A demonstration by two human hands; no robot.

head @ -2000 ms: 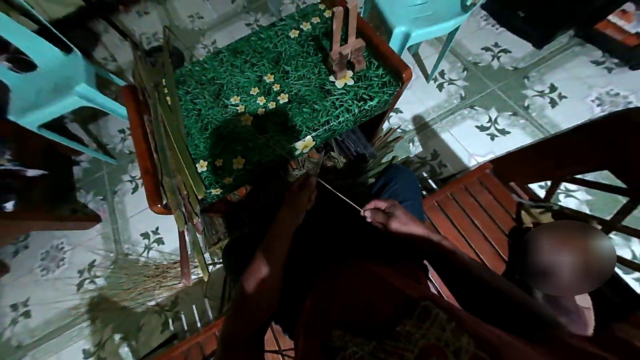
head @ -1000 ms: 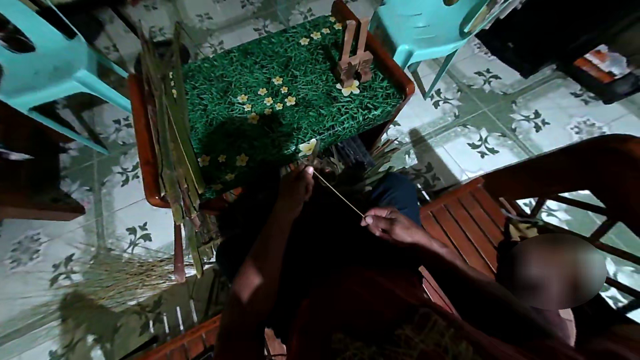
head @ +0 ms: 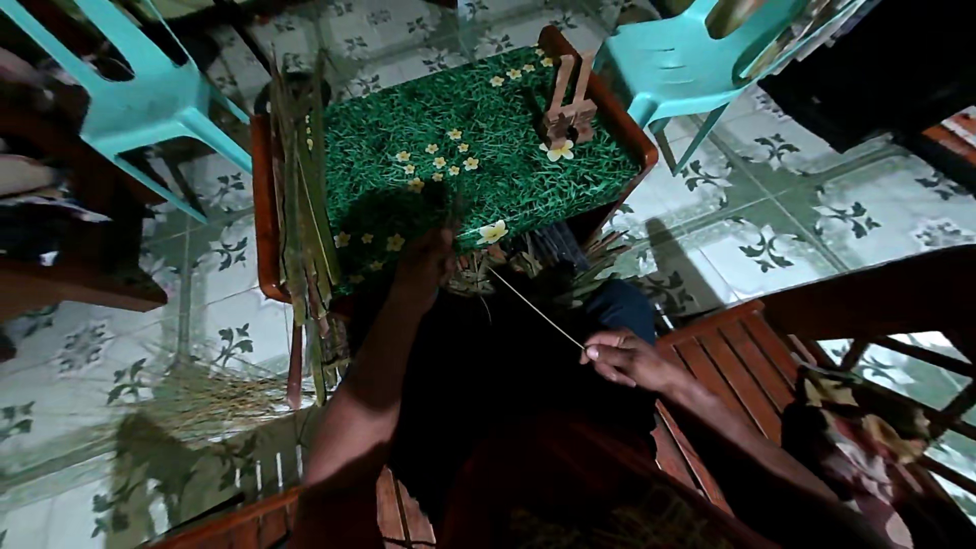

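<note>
My right hand (head: 614, 357) pinches the lower end of a thin pale strip (head: 537, 310), likely a leaf midrib, which slants up to the left over my dark lap. My left hand (head: 431, 259) is raised at the near edge of the table with the green grass-print cover (head: 488, 183). It is in shadow, and a dim, thin object seems to rise from its fingers; what that is cannot be told. The strip's upper end lies a little right of my left hand, apart from it. Long green-brown leaf strips (head: 305, 198) lie along the table's left side.
A wooden stand (head: 570, 114) is at the table's right end. Turquoise plastic chairs (head: 152, 103) stand beyond both sides. A pile of thin pale strips (head: 221, 400) lies on the tiled floor at left. Slatted wooden seating (head: 728, 358) is to my right, with cloth (head: 862, 435) on it.
My left hand has moved off the strip's upper end, up and left toward the table cover. My right hand keeps its pinch on the lower end.
</note>
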